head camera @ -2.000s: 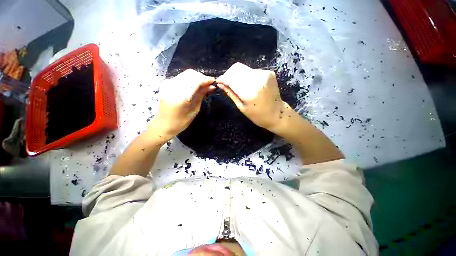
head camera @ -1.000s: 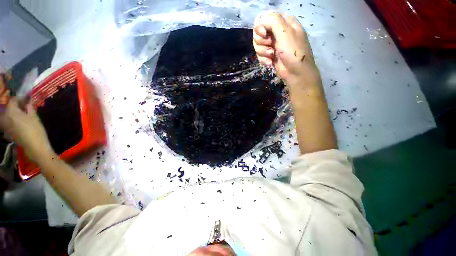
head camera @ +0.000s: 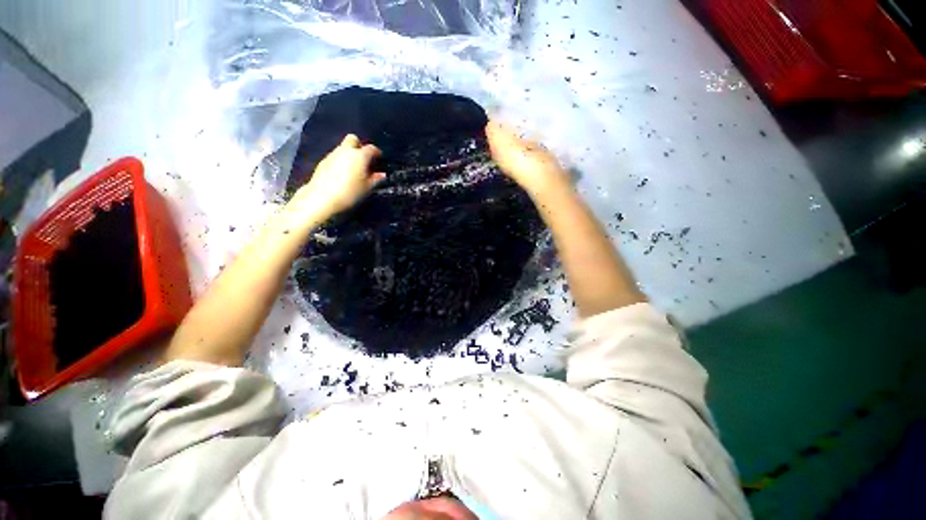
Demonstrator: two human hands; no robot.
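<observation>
A heap of small black parts (head camera: 437,264) lies in front of me, with a clear plastic bag (head camera: 355,61) around and beyond it. The bag's glossy edge crosses the heap. My left hand (head camera: 343,181) is at the heap's upper left, fingers bent over the black mass near the bag edge. My right hand (head camera: 518,157) is at the heap's upper right, its fingertips against or behind the dark mass. I cannot tell whether either hand holds anything. A red perforated basket (head camera: 160,269) with a black fill stands on the left.
The white table (head camera: 731,213) is littered with black scraps (head camera: 523,323), densest along the heap's near and right edges. More red baskets (head camera: 802,46) are at the upper right on a dark bench (head camera: 883,168). Green floor (head camera: 772,376) shows at the lower right.
The hands were together over the heap, then my left hand went to the basket and my right was a raised fist. Now both are at the heap, left hand back from the basket, right hand lower.
</observation>
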